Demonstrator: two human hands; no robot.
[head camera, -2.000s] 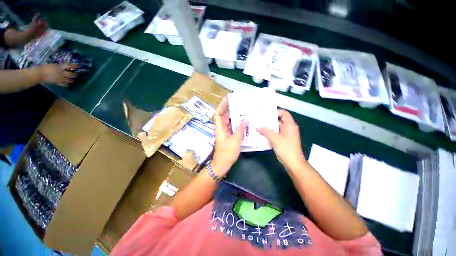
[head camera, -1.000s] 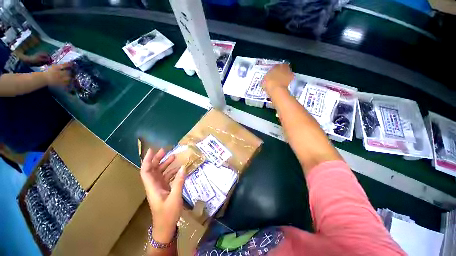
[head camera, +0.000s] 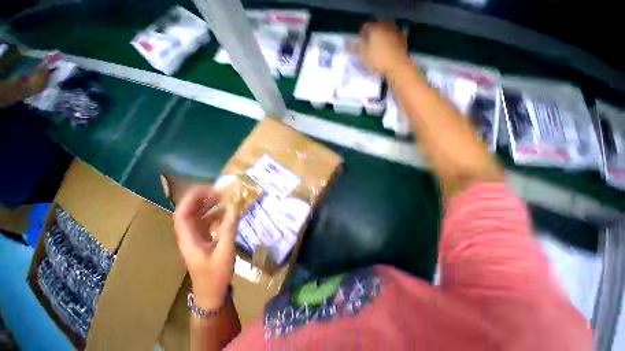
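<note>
My right hand (head camera: 384, 51) reaches over the pale rail to a white moulded tray (head camera: 317, 72) on the belt. It is blurred, and its fingers lie over the tray's right part with a white card under them; whether they grip it cannot be told. My left hand (head camera: 205, 226) is raised, palm up, fingers apart and empty, at the left side of the opened brown carton (head camera: 305, 147). White printed insert cards (head camera: 271, 223) lie in the carton's torn opening. A white label (head camera: 273, 176) is on its top.
More trays (head camera: 552, 127) with black parts stand in a row on the belt. A pale post (head camera: 240, 51) rises from the rail (head camera: 205, 96). A large carton (head camera: 140, 274) of shiny bagged items is at lower left. Another person's hand (head camera: 27, 86) is at far left. White papers (head camera: 569, 271) lie at right.
From two seconds ago, my hands have parted from the white cards they held together. Since one second ago, the view has shifted; my right hand remains over the same tray and my left stays by the carton.
</note>
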